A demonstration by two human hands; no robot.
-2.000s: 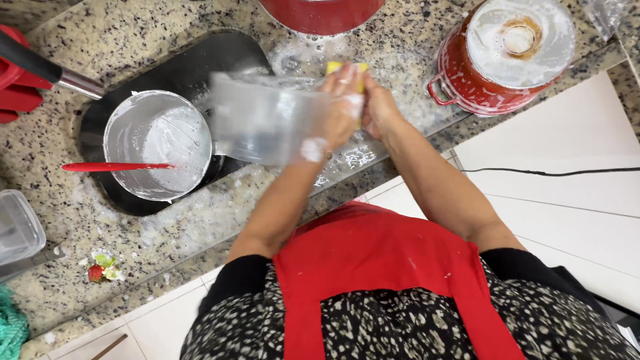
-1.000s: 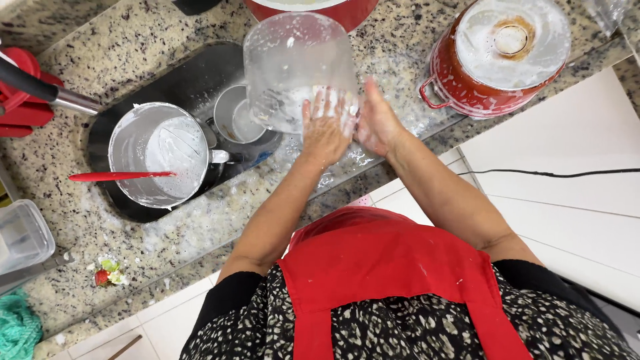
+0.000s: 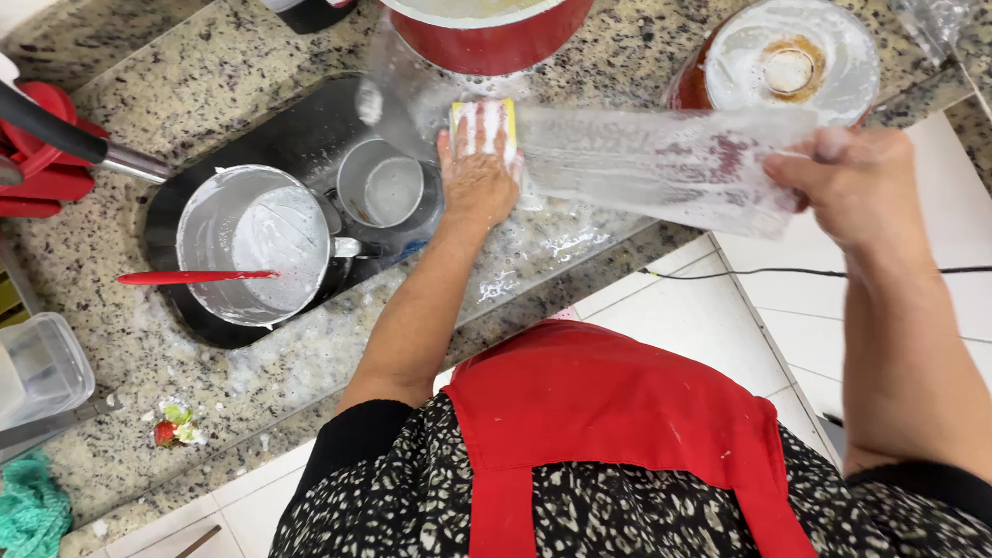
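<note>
My left hand [image 3: 482, 174] lies flat, fingers spread, on a soapy yellow sponge [image 3: 457, 116], pressing it on a clear flexible plastic sheet [image 3: 620, 155] over the wet granite counter. At the right my right hand [image 3: 852, 174] pinches the sheet's raised end, which is blurred and streaked with suds. Left of my left hand, in the dark sink, a small metal cup [image 3: 381, 184] stands beside a larger metal pot [image 3: 256, 232] smeared with white residue. A red-handled utensil [image 3: 194, 277] rests across that pot's rim.
Behind the hands stands a red pot [image 3: 492, 39]; a soapy red pot with a pale top [image 3: 790, 70] is at the back right. Plastic containers [image 3: 46, 372], a strawberry scrap [image 3: 167, 432] and a green cloth [image 3: 32, 504] lie left. A black cable [image 3: 752, 272] crosses the floor tiles.
My right hand has moved right, drawing out one end of the plastic. One second ago, the plastic stood curved above both hands. The yellow sponge, seen two seconds ago, shows again under my left hand.
</note>
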